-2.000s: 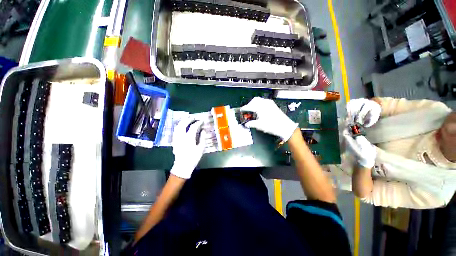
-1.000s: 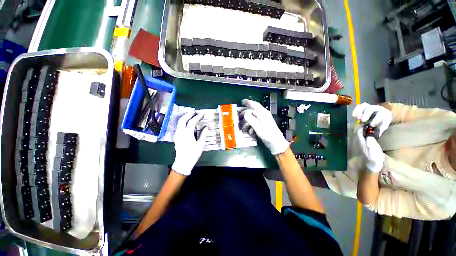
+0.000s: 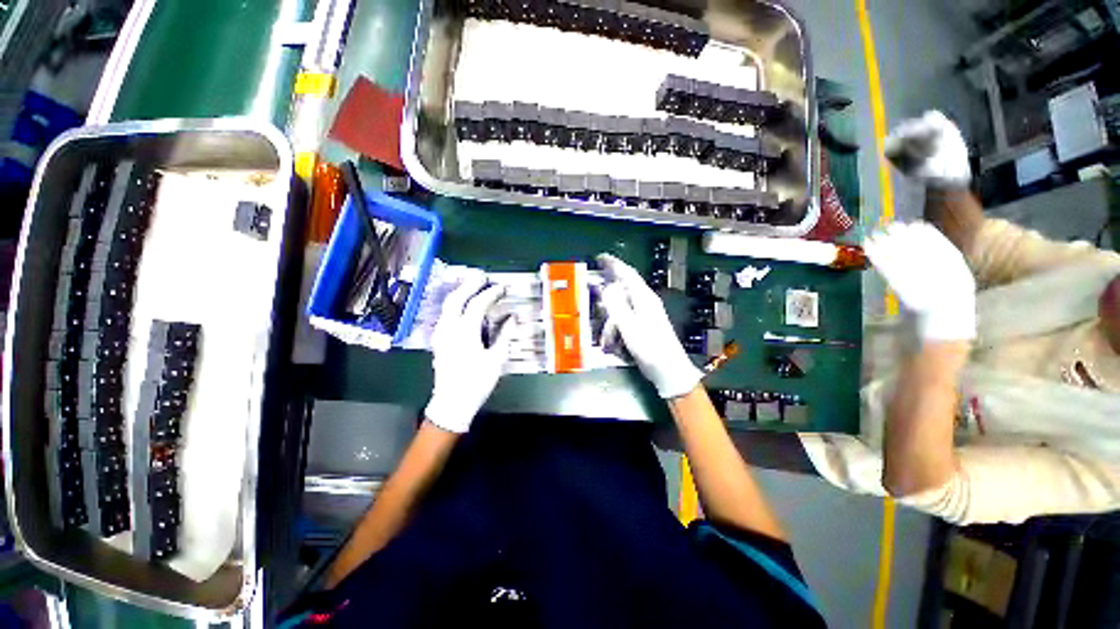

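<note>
A white-grey striped sheet (image 3: 526,332) with a bright orange strip (image 3: 565,317) across it lies on the dark green bench in front of me. My gloved left hand (image 3: 467,354) rests over its left part, fingers curled. My gloved right hand (image 3: 644,329) is at its right end, fingertips just right of the orange strip. The fingers hide what lies under them, so I cannot tell whether either hand grips something. Several grey-and-black component units (image 3: 710,313) stand on the bench to the right of my right hand.
A blue bin (image 3: 329,285) with black sticks is at left. Metal trays with unit rows lie at far left (image 3: 280,369) and ahead (image 3: 491,197). A white tube (image 3: 774,250), a pale square (image 3: 802,307) and a thin tool (image 3: 811,340) lie right. Another person's gloved hands (image 3: 927,277) are at right.
My right hand has come from the right to the sheet; the red-marked unit seen in it earlier is no longer visible. The other person's hands have moved apart, one reaching forward.
</note>
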